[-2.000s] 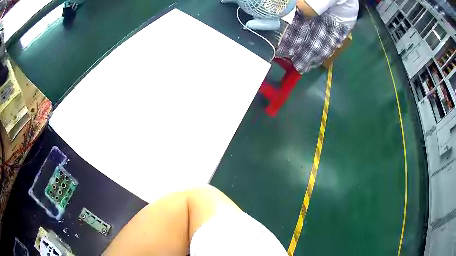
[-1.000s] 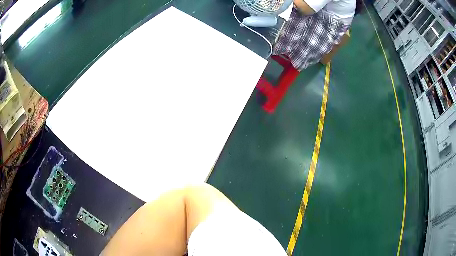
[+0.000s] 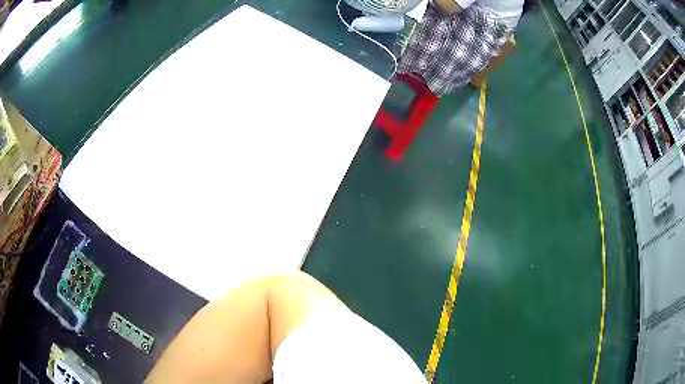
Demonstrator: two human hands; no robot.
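Neither of my hands is in the picture; a bent bare arm with a white sleeve shows at the bottom centre, its hand cut off below the frame. A large blank white sheet [image 3: 218, 150] lies in front of me. At the lower left, a small green test contact board [image 3: 80, 282] with round contacts sits in a clear tray on the black mat [image 3: 143, 259]. A narrow grey-green terminal plate [image 3: 131, 331] lies beside it. Part of a cream power strip [image 3: 69, 367] shows at the bottom left edge.
A dark green conveyor surface [image 3: 90, 82] runs along the upper left. A wooden shelf [image 3: 34, 161] with reddish wires stands at the left edge. A seated person in a checked garment [image 3: 451, 46], a red stool [image 3: 409, 124] and a fan [image 3: 379, 6] are at the top. Cabinets stand at right.
The whole view has shifted slightly, so the sheet, boards and stool sit a little further left and the sheet and stool higher. The bent arm keeps nearly the same pose.
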